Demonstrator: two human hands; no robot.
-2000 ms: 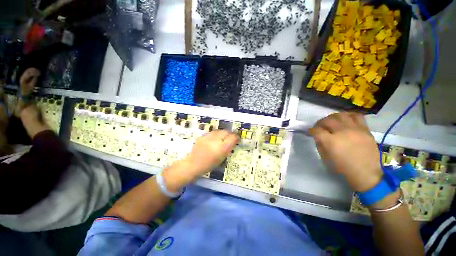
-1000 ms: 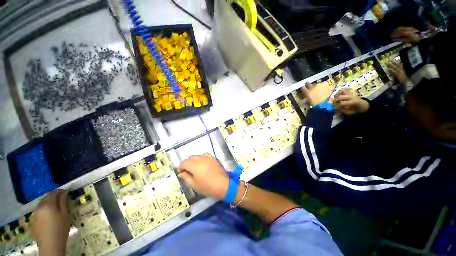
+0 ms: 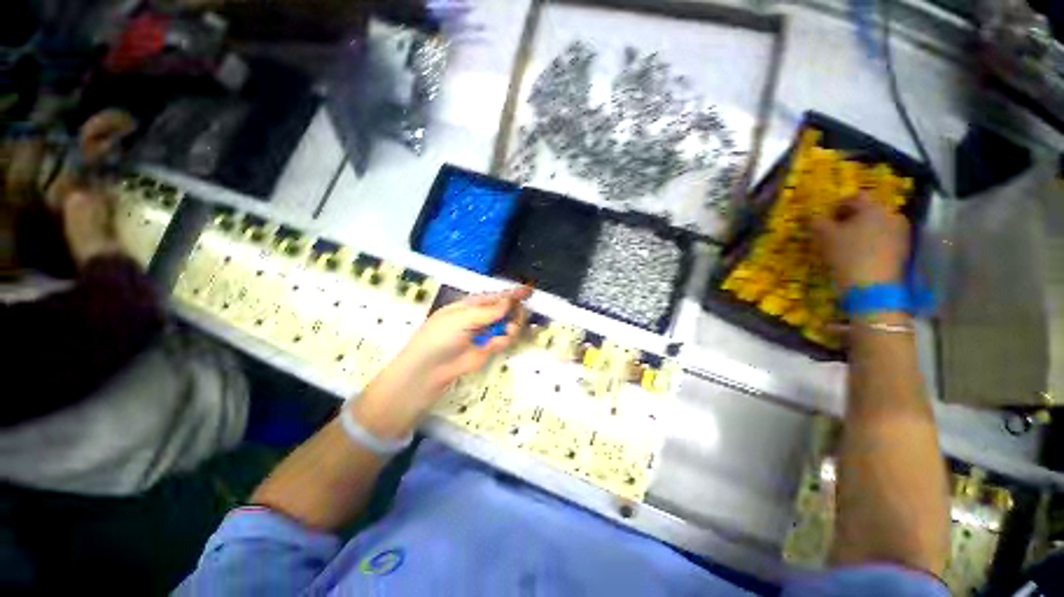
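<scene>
My left hand (image 3: 438, 356) is over the cream circuit boards (image 3: 560, 408), palm partly up, with small blue components (image 3: 491, 332) held in its curled fingers. Its fingertips are just in front of the three-section bin's black middle part (image 3: 548, 243). My right hand (image 3: 866, 243), with a blue wrist strap, is in the deep black bin among the yellow block components (image 3: 779, 251). Its fingertips are blurred, and I cannot tell if they grip a block. Yellow parts stand along the boards' far edge.
The parts bin also holds a blue pile (image 3: 467, 224) and a silver-grey pile (image 3: 630, 271). Behind it, a shallow tray (image 3: 779, 88) holds scattered leaded components. Shiny bags (image 3: 397, 99) lie at the back left. Another person's hand (image 3: 88, 216) is at the far left. A rail (image 3: 729, 437) runs along the near edge.
The view has swung back left. My right hand has moved from beside the boards into the yellow-block bin. My left hand now shows blue components in its fingers.
</scene>
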